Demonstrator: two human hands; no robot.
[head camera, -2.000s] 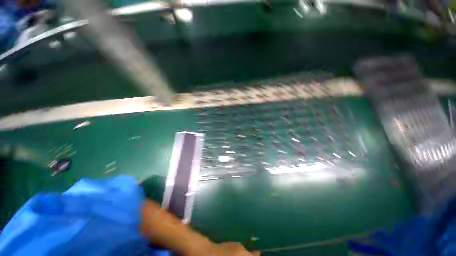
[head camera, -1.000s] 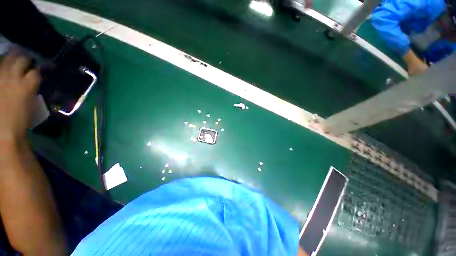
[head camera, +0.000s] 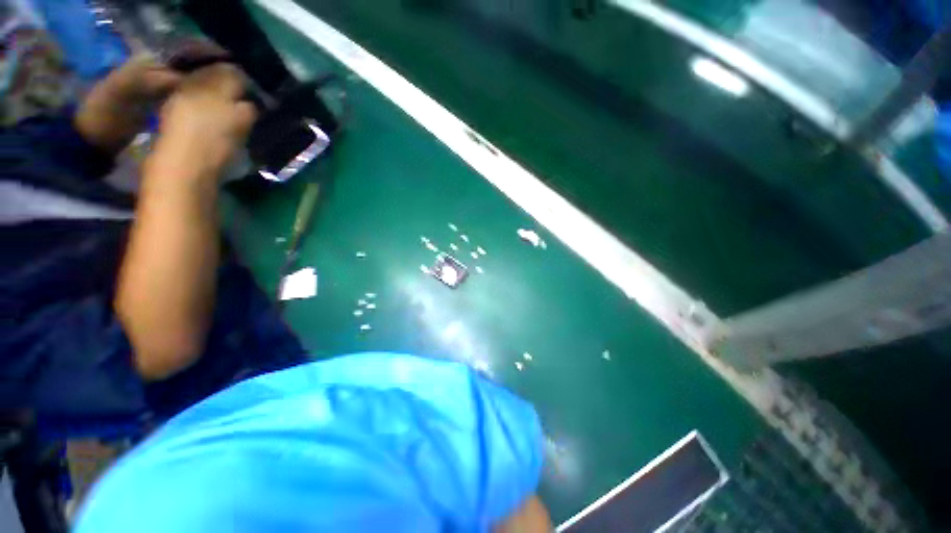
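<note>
A small dark rounded-square housing (head camera: 450, 272) with a pale centre lies on the green bench, with tiny white scraps (head camera: 365, 306) scattered around it. A black sheet with a white border (head camera: 652, 495) lies at the bottom right, cut off by the frame edge. Beside it, a clear blister tray (head camera: 766, 489) shows dimly. My left arm's blue sleeve fills the bottom centre, with a bit of skin at the lower edge. My left hand is cut off below the picture. My right hand is out of the picture.
Another person's hand (head camera: 209, 109) works near a black fixture (head camera: 287, 135) at upper left. A white piece (head camera: 298, 283) and thin stick (head camera: 305, 219) lie close by. A pale rail (head camera: 501, 172) crosses diagonally, meeting a post (head camera: 834, 302) at right.
The view has turned further left, so the neighbouring person shows more fully and the black sheet sits lower. The housing still lies on the bench among the scraps.
</note>
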